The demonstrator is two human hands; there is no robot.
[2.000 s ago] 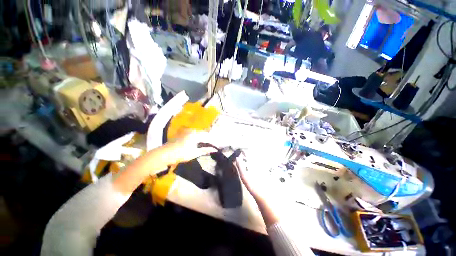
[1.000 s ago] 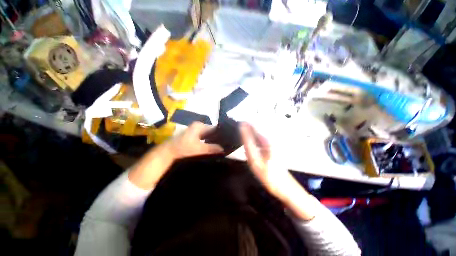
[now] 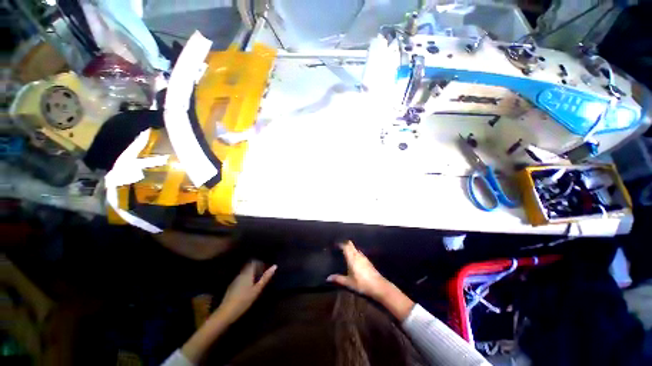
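Observation:
My left hand and my right hand are below the table's front edge, over a dark area at my lap. They are apart, with thumbs and fingers spread. Black fabric may lie between them, but it cannot be told from the dark background. The white sewing machine with a blue stripe stands at the right of the table. Its needle area is partly lost in glare. A curved white piece with a black edge lies on yellow tape at the left.
Blue-handled scissors lie right of the needle, beside a yellow parts box of small items. White scraps and a black piece are at the left. A red frame stands under the table at the right.
Both hands have moved from the tabletop down past its front edge and apart. The black pieces near them no longer show on the table. The view has tilted down.

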